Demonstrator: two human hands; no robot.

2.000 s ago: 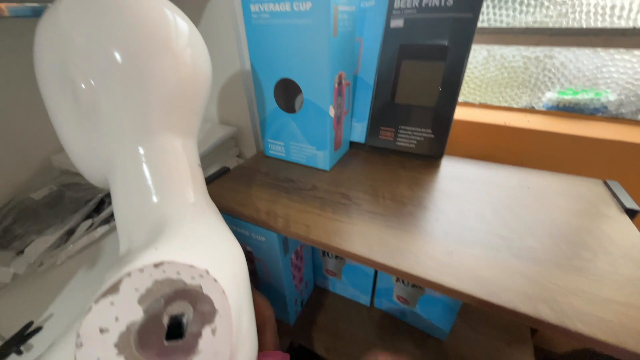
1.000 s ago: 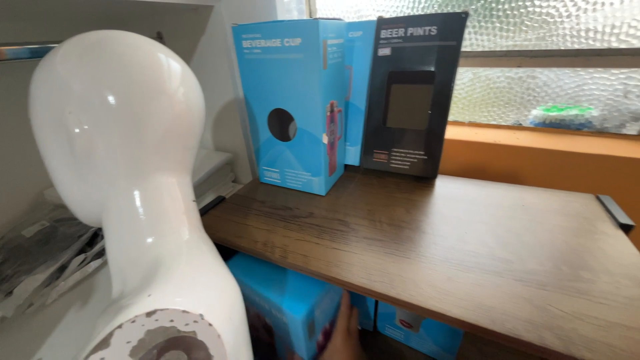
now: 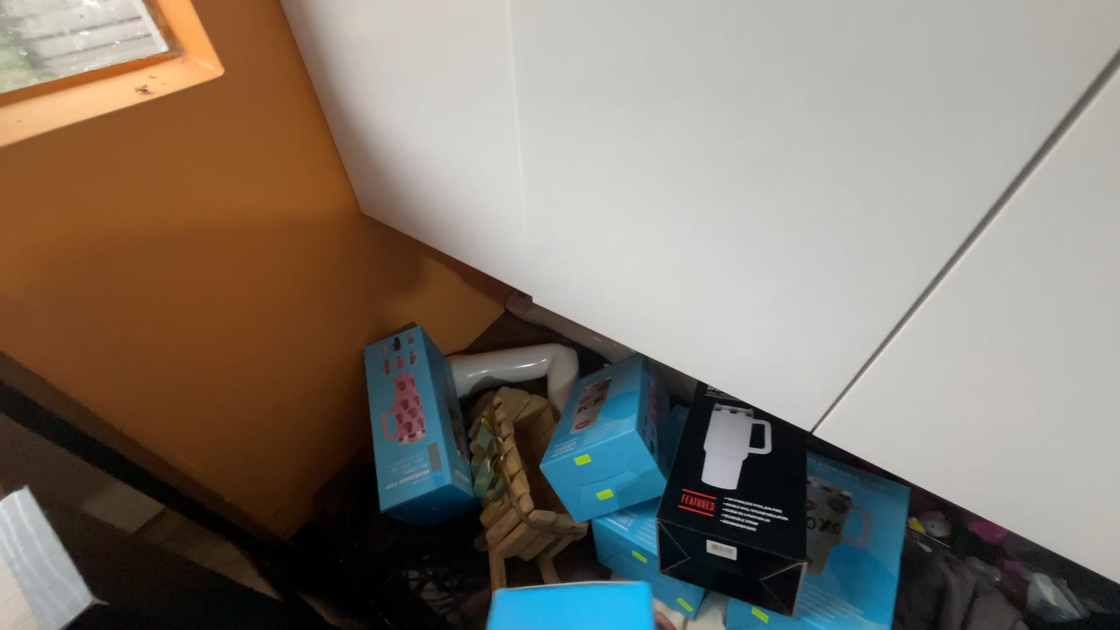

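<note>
At the bottom edge a blue cardboard box (image 3: 570, 607) shows only its upper part. A fingertip of my right hand (image 3: 664, 622) rests at its right side; the rest of that hand is out of frame. My left hand cannot be made out. Just beyond the box stands a slatted wooden basket-like holder (image 3: 516, 512). Left of it, a blue cup box (image 3: 418, 429) with a pink tumbler picture stands upright. To the right, another blue box (image 3: 604, 437) lies tilted, beside a black tumbler box (image 3: 735, 503) and a larger blue box (image 3: 853, 534).
White cabinet panels (image 3: 700, 175) cover the upper right above the boxes. An orange wall (image 3: 175, 289) with a window (image 3: 79, 39) is on the left. A white glossy bent mannequin part (image 3: 516, 367) lies behind the wooden holder. Dark cables (image 3: 429, 582) lie low at centre.
The view has swung away from the wooden shelf and white mannequin to a corner with boxes. A second ago a hand was at a blue box under the shelf; now a blue box is at the bottom edge.
</note>
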